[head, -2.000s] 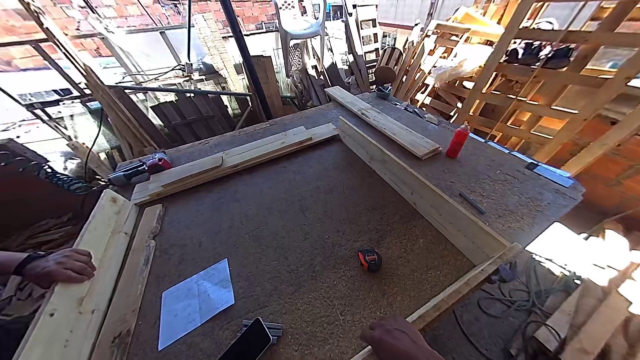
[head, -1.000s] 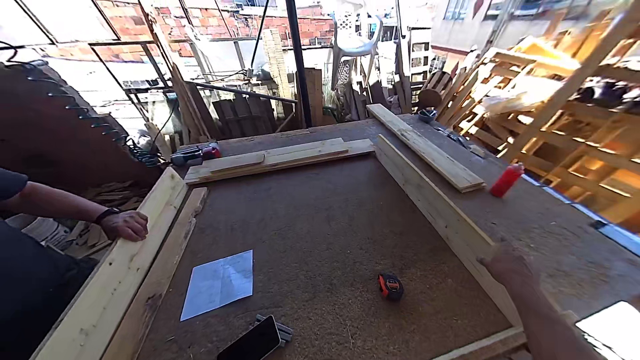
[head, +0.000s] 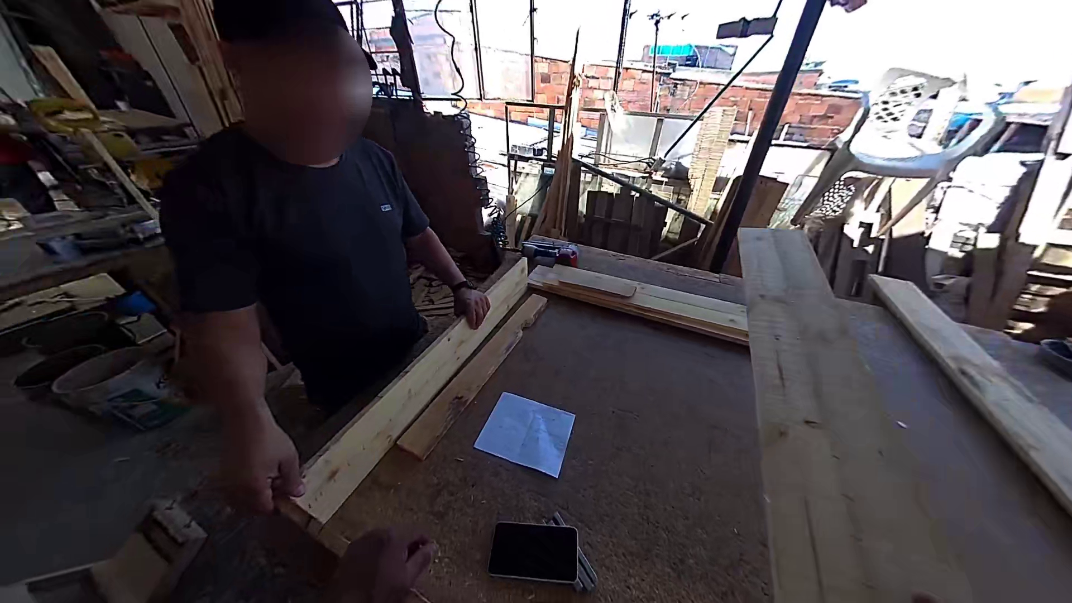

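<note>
My left hand (head: 383,563) is low in the view, blurred and dark, with fingers partly curled beside the near end of a pale plank (head: 435,377) on edge; whether it holds anything is unclear. A wide wooden board (head: 804,402) stands large at right, running out of the bottom of the view. A sliver of what may be my right hand (head: 923,597) shows at its lower edge; its grip is hidden. A narrow rough board (head: 473,377) lies beside the plank. Between the boards lie a white paper sheet (head: 528,434) and a phone (head: 533,552) partly over metal pieces (head: 586,569).
A co-worker (head: 310,243) stands at left, both hands on the edge plank. Stacked boards (head: 662,303) and a red and dark power tool (head: 550,252) are at the table's far side. Another plank (head: 971,377) lies at right. Buckets (head: 113,377) stand on the floor at left.
The view has swung left. The board that my right hand reached a second ago now looms broad-faced and closer. The co-worker's second hand is now seen at the edge plank's near end.
</note>
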